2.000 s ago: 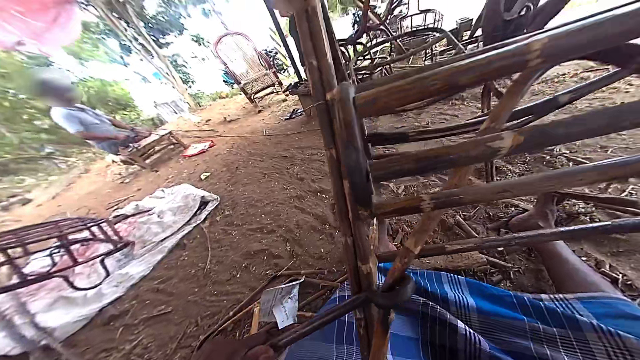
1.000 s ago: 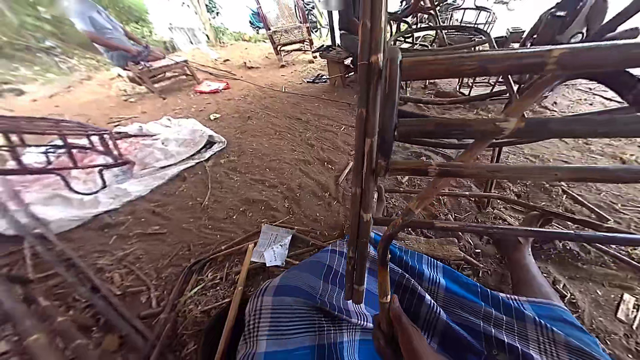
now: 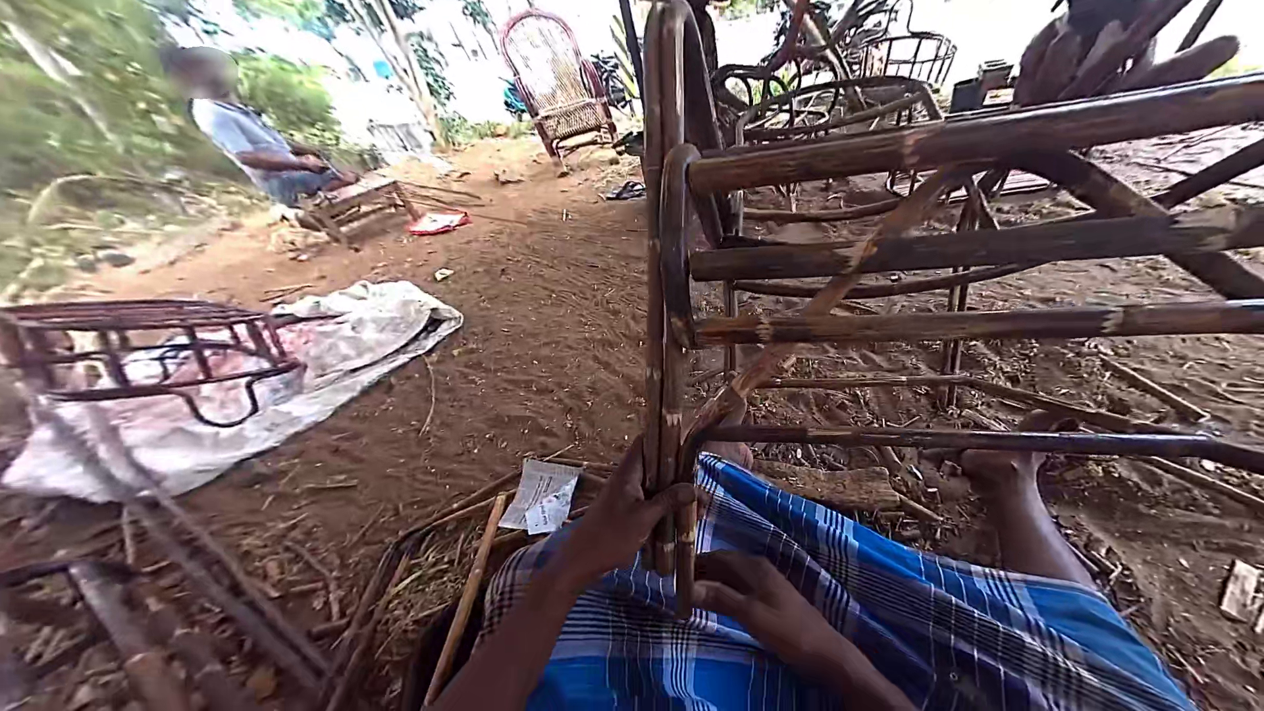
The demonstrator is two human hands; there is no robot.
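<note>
A dark brown cane furniture frame (image 3: pixel 987 252) stands before me, its mottled rails running off to the right. My left hand (image 3: pixel 627 509) is closed around the paired upright poles of the frame, low down over my lap. Close to the right of it, my right hand (image 3: pixel 750 592) touches the lower end of the curved pole with its fingertips; whether it grips is hard to see. A thin, light cane strip crosses the rails diagonally. Under the pole ends lies the blue checked cloth (image 3: pixel 829 573) over my legs.
At left a small cane frame (image 3: pixel 148 346) stands by a white sheet (image 3: pixel 395 316). A printed paper (image 3: pixel 541 494) and a cane stick (image 3: pixel 469 602) lie near my left forearm. Farther off are a person (image 3: pixel 252 148) seated by a low wooden table (image 3: pixel 360 197), a woven cane chair (image 3: pixel 558 84) and more cane frames.
My left hand now holds the upright poles; one second ago it was not seen there. My right hand is lower than a second ago, when it was around the curved pole's end.
</note>
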